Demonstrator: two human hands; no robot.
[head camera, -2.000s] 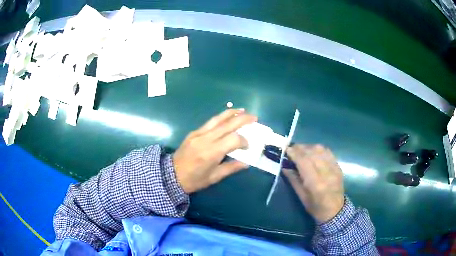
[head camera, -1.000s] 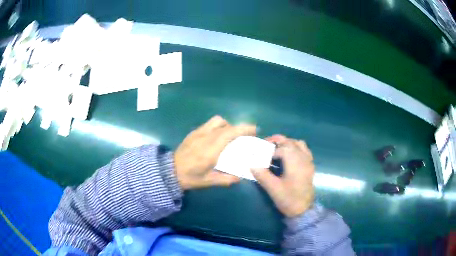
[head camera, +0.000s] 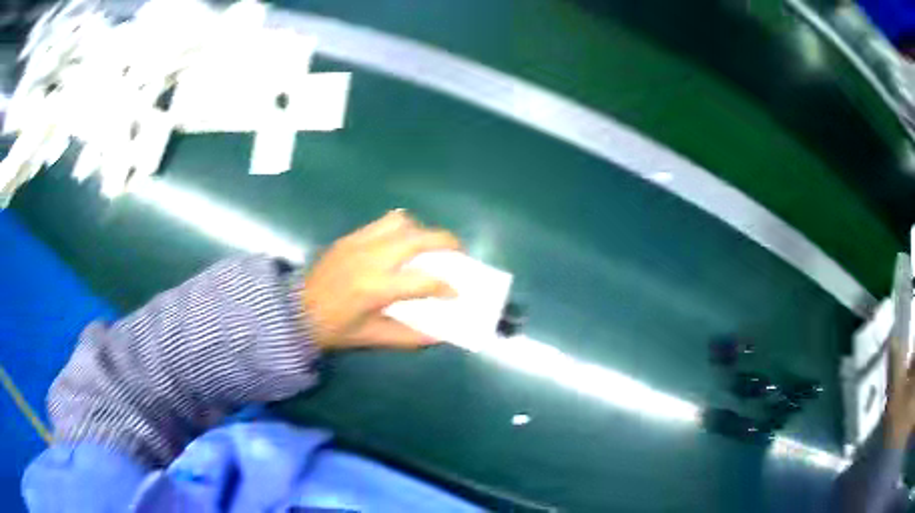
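My left hand (head camera: 373, 286) holds a folded white insert card (head camera: 464, 298) over the green surface. A black plug-like piece (head camera: 512, 320) shows at the card's right end. My right hand (head camera: 900, 396) is at the far right, blurred and cut off by the picture's edge, at the stack of printed boxes (head camera: 871, 389). Its fingers cannot be made out, so whether it grips a box cannot be told.
A heap of flat white inserts (head camera: 216, 85) lies at the upper left. Several loose black pieces (head camera: 757, 389) lie at the right, left of the boxes. A pale metal rail (head camera: 602, 147) curves across behind, with a green belt beyond it.
My right hand has let go of the card and moved far right to the printed boxes. The card has been folded into a block and stays in my left hand. The view has swung right.
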